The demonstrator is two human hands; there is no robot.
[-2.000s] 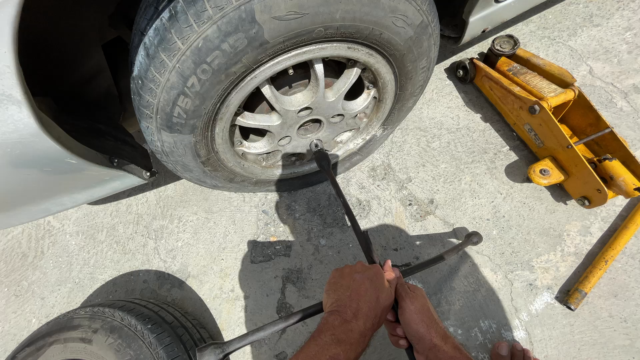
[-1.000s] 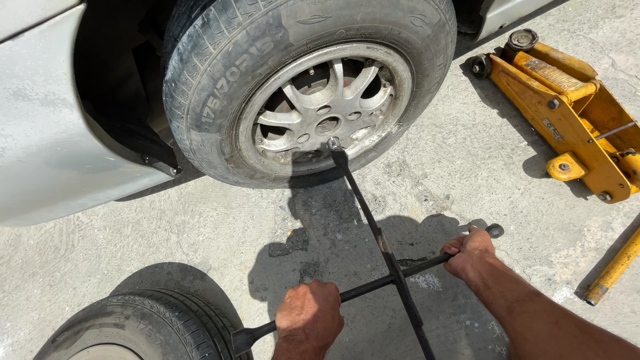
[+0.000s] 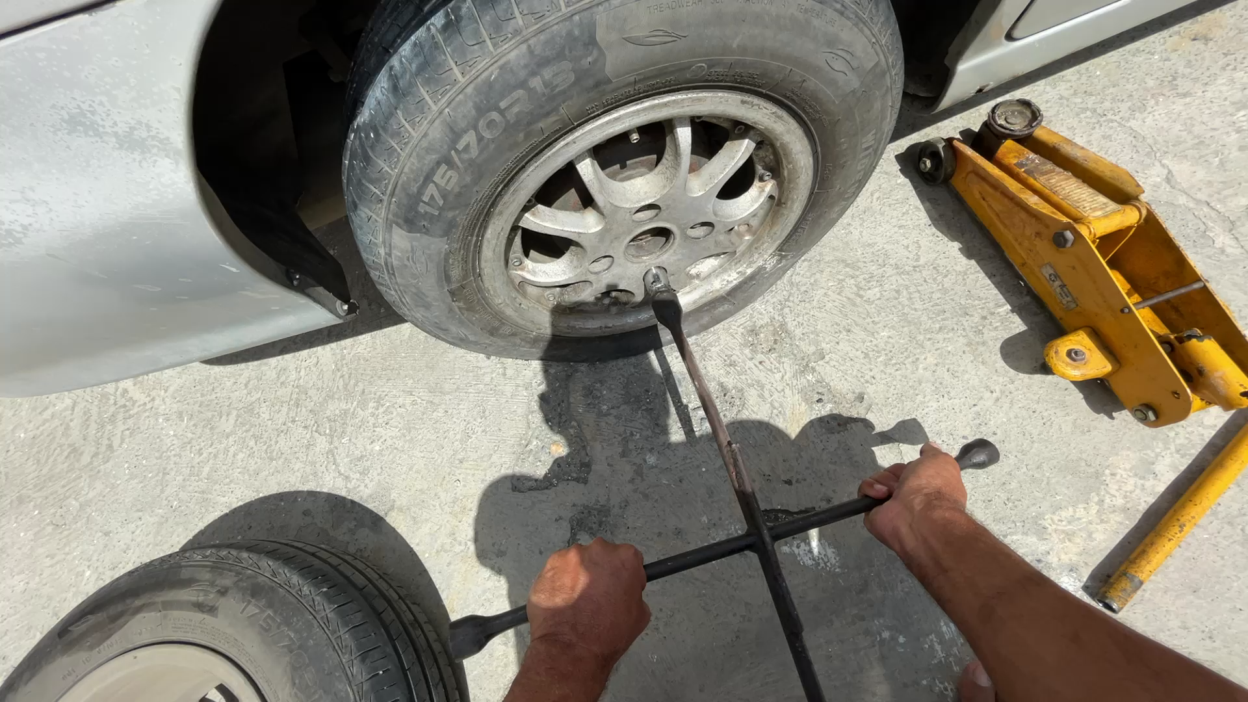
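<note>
A black four-way lug wrench reaches from low in the view up to the wheel, its far socket at a lower bolt hole of the spoked alloy rim. My left hand is closed around the left half of the crossbar, a little inboard of its socket end. Near the right end, my right hand grips the same bar, with the socket end showing beyond it. The wheel's worn rubber tire stands at the silver car body. Whether the socket is fully seated is hard to tell.
At the right, a yellow floor jack rests on the concrete, with a yellow jack handle below it. Another tire with a rim lies at the lower left. Shadows fall across the ground around the wrench.
Two seconds ago both hands were together near the middle of the wrench; they are now apart on the two sides of the crossbar. The socket end has stayed at the wheel.
</note>
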